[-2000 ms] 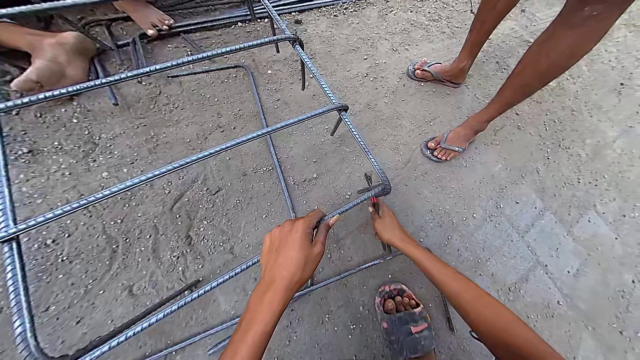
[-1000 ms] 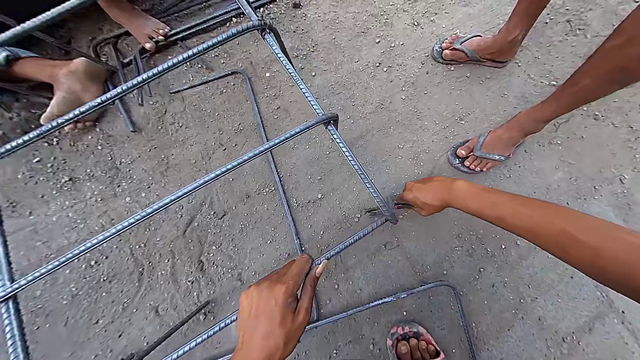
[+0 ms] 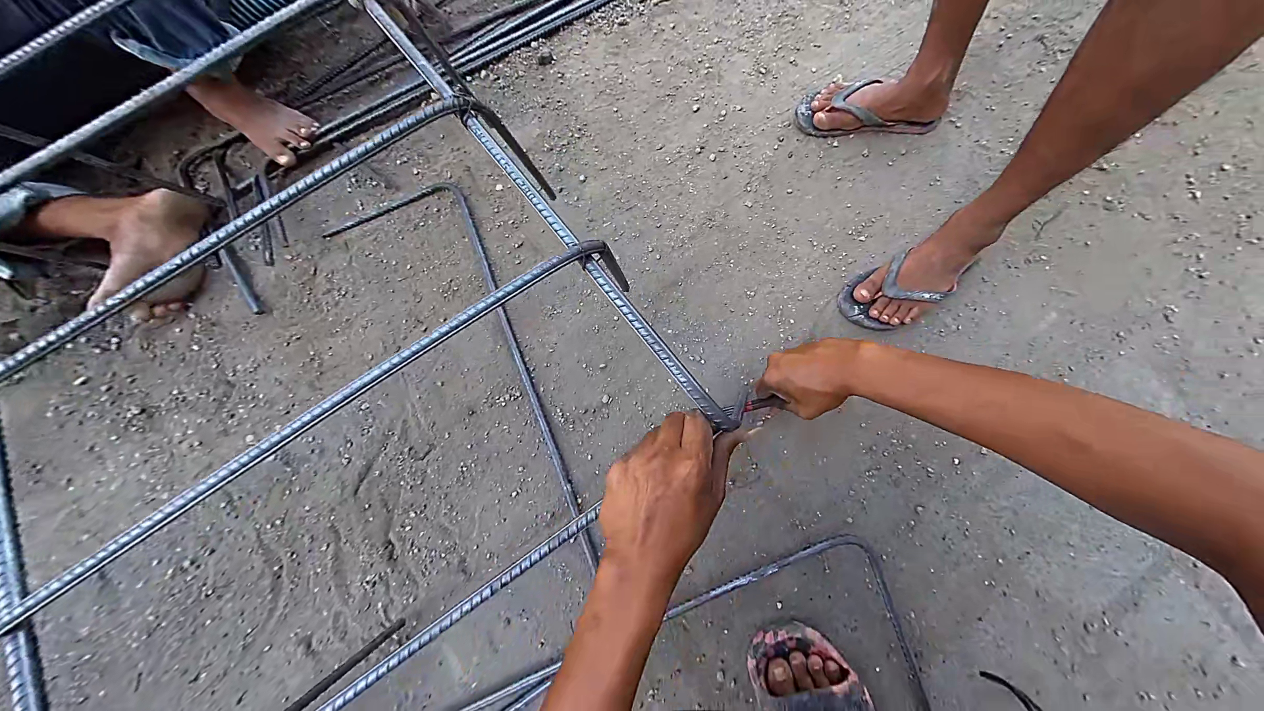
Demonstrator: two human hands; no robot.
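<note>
A cage of ribbed steel rebar (image 3: 415, 355) spans the left and middle of the view. My left hand (image 3: 664, 484) is closed around the rebar just below its near right corner, thumb pointing to the corner. My right hand (image 3: 810, 379), coming in from the right, grips a slim dark tool with a bit of red (image 3: 765, 403), perhaps pliers or nippers; its tip meets the bent bar end (image 3: 729, 420) at that corner. The tool's jaws are too small to make out. Hooked rebar ends (image 3: 612, 265) jut past the long side bar higher up.
A person in flip-flops (image 3: 913, 286) stands at the upper right. Another person's bare feet (image 3: 158, 242) are at the upper left, beside a bundle of rebar (image 3: 533, 30). Bent bars (image 3: 528, 375) lie on the sandy ground. A sandalled foot (image 3: 802, 662) is at the bottom.
My left hand has moved along the bar up to the corner, close to my right hand. The right hand stays near that corner, its forearm now reaching in from the right.
</note>
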